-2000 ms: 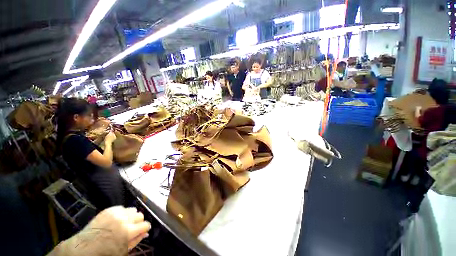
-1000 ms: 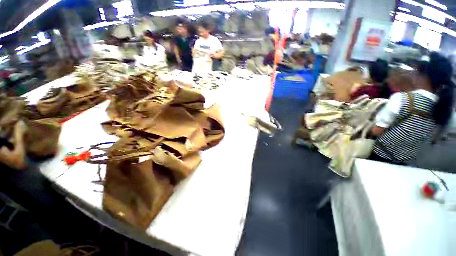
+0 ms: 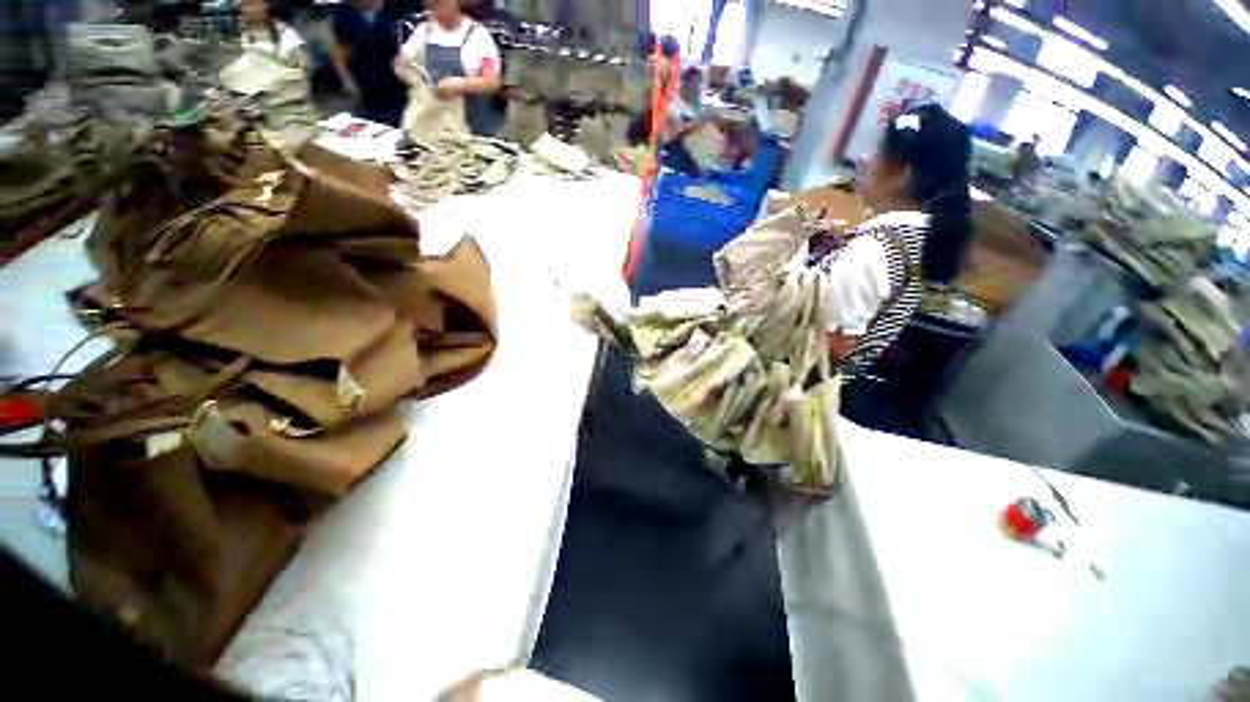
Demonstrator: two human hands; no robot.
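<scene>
A large heap of brown bags (image 3: 295, 322) with thin brown straps lies on the left white table (image 3: 459, 473). A small skin-coloured part of a hand shows at the bottom edge, cut off and blurred, beside a white shape I cannot identify. I cannot tell whether it is my left hand or my right hand, or whether it holds anything. No other hand of mine can be made out. No hand is seen touching the brown heap.
A dark aisle (image 3: 658, 549) runs between the left table and a right white table (image 3: 946, 576) bearing a small red object (image 3: 1021, 518). A person in a striped top (image 3: 891, 281) is beside cream bags (image 3: 740, 370) overhanging the aisle. A blue crate (image 3: 706, 206) and people stand behind.
The view has swung right and closer to the tables. The brown heap now sits farther left and looks larger. The hand seen at lower left two seconds ago has gone from there.
</scene>
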